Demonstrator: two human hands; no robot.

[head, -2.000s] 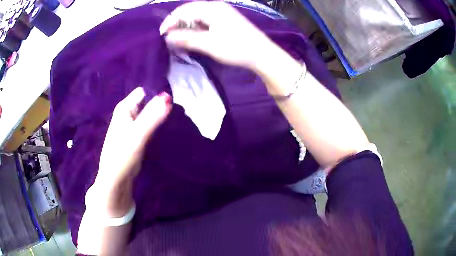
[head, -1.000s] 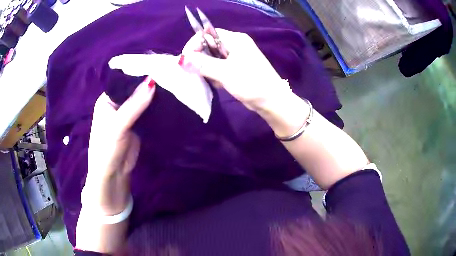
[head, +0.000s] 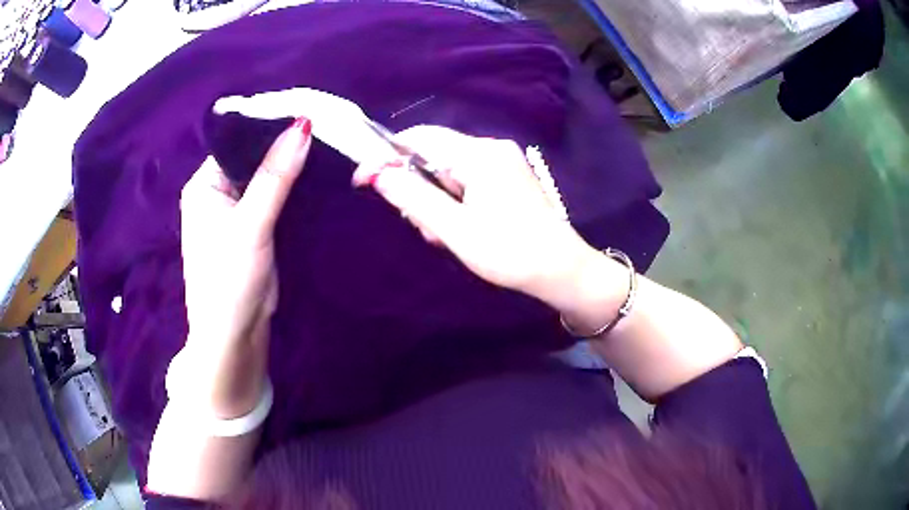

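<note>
A deep-purple garment (head: 399,289) lies over my lap and the table edge. My left hand (head: 231,229) pinches a dark purple fold of it, with the thumb on the edge of a pale backing cloth (head: 304,104). The cloth's narrow end points left. My right hand (head: 478,204) holds small snips (head: 419,167) at the pale cloth's right end. Their blades lie against the cloth, and I cannot tell if they are open. A fine thread-like line shows just above them on the purple.
Thread spools (head: 60,70) stand at the upper left of the white table (head: 110,72). A grey cloth-lined bin (head: 698,60) with a blue edge is at the upper right, and another (head: 45,418) at the lower left. White trim (head: 547,183) shows behind my right hand. A tiny white scrap (head: 117,305) lies on the purple.
The snips were raised with blades pointing up; my right hand has lowered them to the pale cloth. The pale cloth's hanging point no longer shows. My left hand has stayed nearly in place.
</note>
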